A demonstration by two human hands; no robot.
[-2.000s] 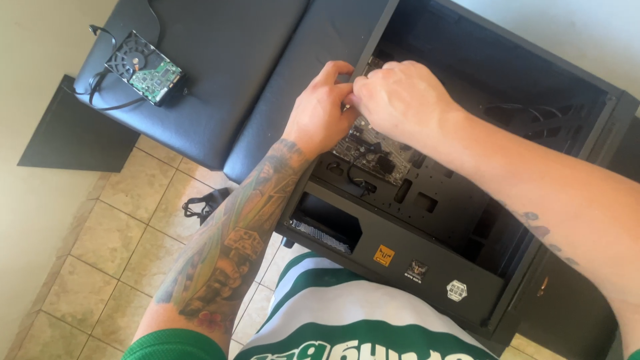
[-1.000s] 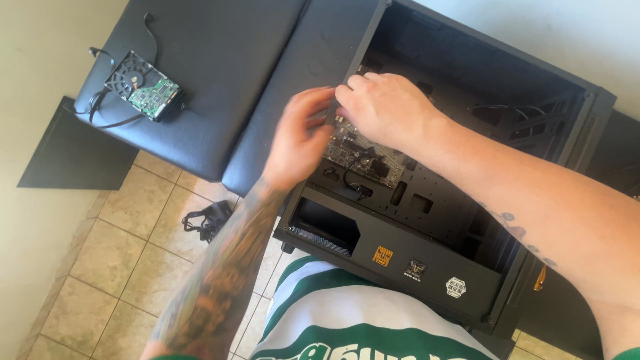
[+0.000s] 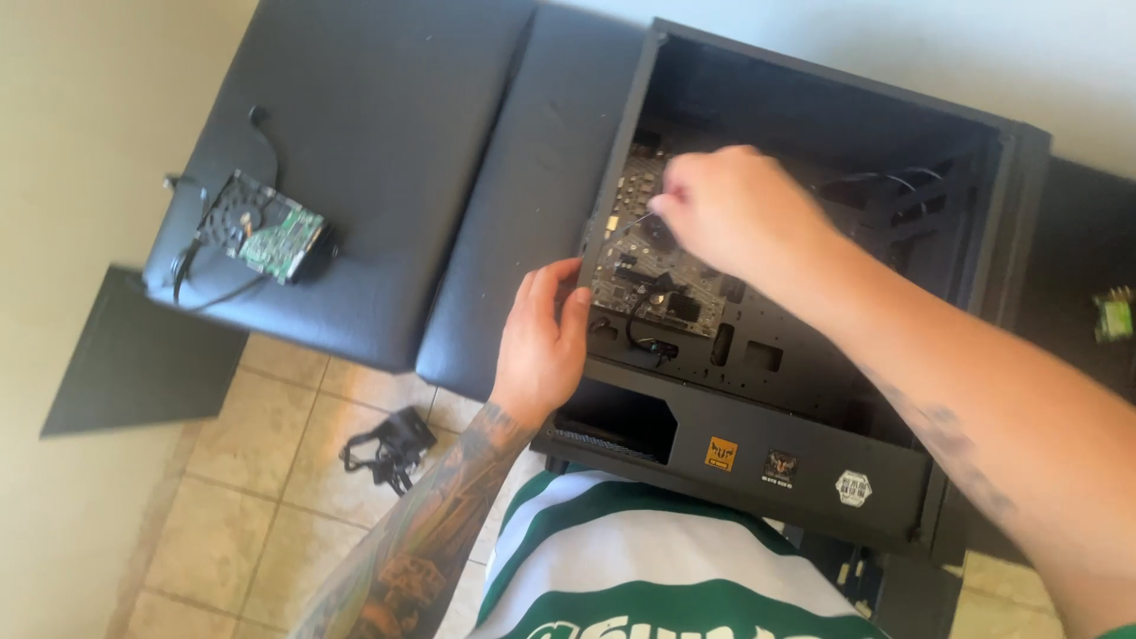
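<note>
A black computer case (image 3: 799,444) lies with its open side facing me, a motherboard (image 3: 643,266) mounted inside at its left. My right hand (image 3: 732,209) is over the upper part of the motherboard, its fingers pinched on a thin object, perhaps a screwdriver shaft or wire; blur hides which. My left hand (image 3: 543,337) rests against the case's left edge, fingers along the frame and thumb raised, gripping nothing I can make out. A short black cable (image 3: 635,324) lies across the lower motherboard, its connector near the board's bottom edge.
A hard drive (image 3: 266,229) with cables lies on the black padded seat (image 3: 382,115) to the left. A black power supply or cable bundle (image 3: 390,448) is on the tiled floor. A dark panel (image 3: 146,355) leans at the wall. A green circuit board (image 3: 1114,315) is at far right.
My hands were close together at the case's upper left edge. The left has moved down along that edge; the right has moved inward over the motherboard.
</note>
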